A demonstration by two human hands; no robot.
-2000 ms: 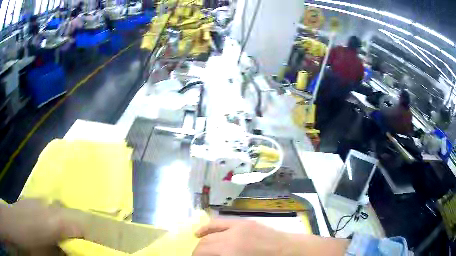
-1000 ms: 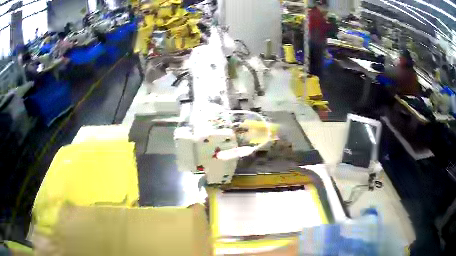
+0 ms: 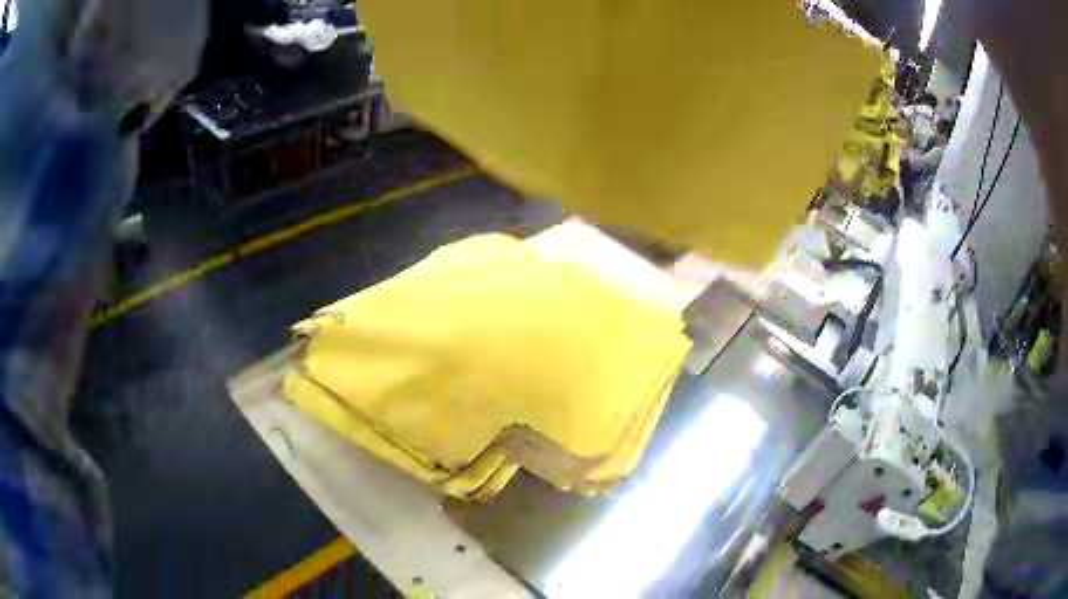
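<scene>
A yellow panel (image 3: 621, 117) is held up across the top of the view, blurred, its lower edge hanging above the table. A stack of cut yellow panels (image 3: 492, 351) lies below it, with a stepped notch on the near edge. A blue sleeve (image 3: 47, 257) runs down the left edge; my left hand cannot be made out. A dark, blurred shape at the top right edge may be my right hand or forearm (image 3: 1036, 82); its fingers and any grip are hidden.
The white table edge (image 3: 351, 503) lies left of the stack. The sewing machine head (image 3: 855, 480) and bright lamp glare on the dark plate (image 3: 515, 527) are at right. A dark floor with yellow lines and a dark table (image 3: 281, 111) lie beyond.
The view has swung left towards the stack. The panel, earlier low in front with its tan back showing, is now raised across the top. The screen and template frame have left view.
</scene>
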